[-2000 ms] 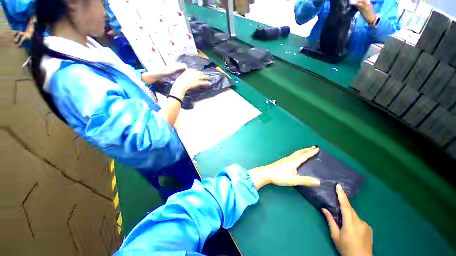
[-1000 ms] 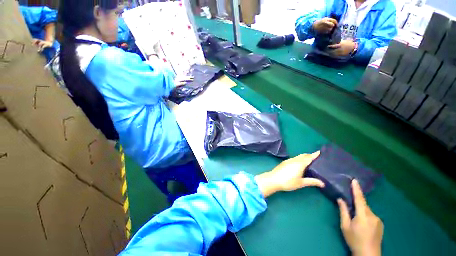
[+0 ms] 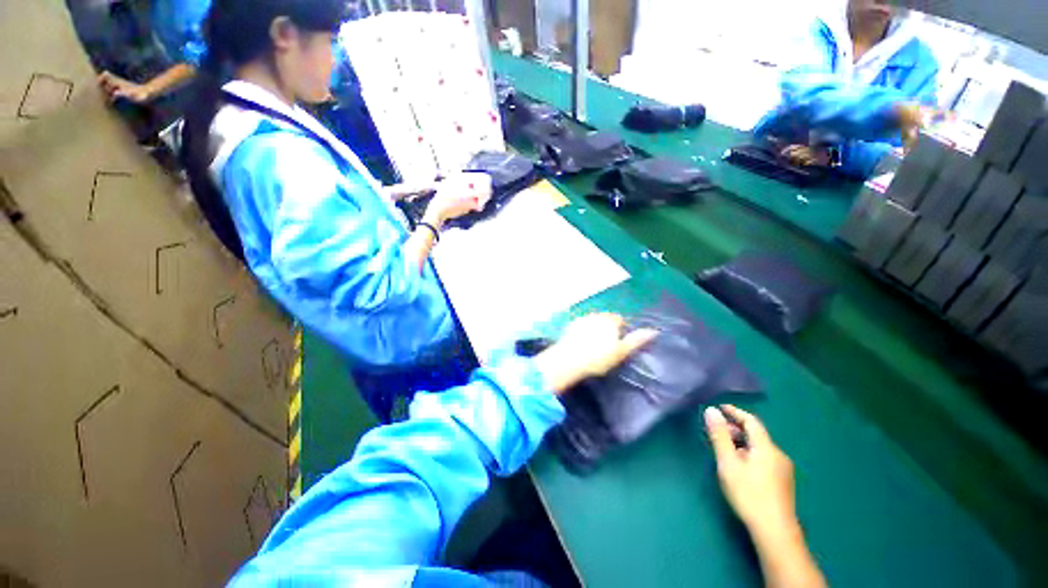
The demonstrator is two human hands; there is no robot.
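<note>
A dark glossy poly mailer (image 3: pixel 661 373) lies on the green bench in front of me, its near-left end crumpled. My left hand (image 3: pixel 598 348) rests on its upper left part, fingers spread over the plastic. My right hand (image 3: pixel 749 457) is just right of the mailer, fingers curled; whether it touches or holds anything is not clear. A plump packed parcel (image 3: pixel 768 289) lies beyond the mailer, at the edge of the darker green strip.
A worker in a blue smock (image 3: pixel 328 218) handles dark plastic at the left, beside a pale board (image 3: pixel 540 270). More dark parcels (image 3: pixel 653 180) lie along the strip. Grey boxes (image 3: pixel 960 213) are stacked at the right. Another worker (image 3: pixel 850 98) sits across. Brown cartons (image 3: pixel 126 333) stand left.
The folded parcel has gone from my hands to the strip. The open mailer has moved from beside the pale board to in front of me, under my left hand. My right hand has come off the parcel.
</note>
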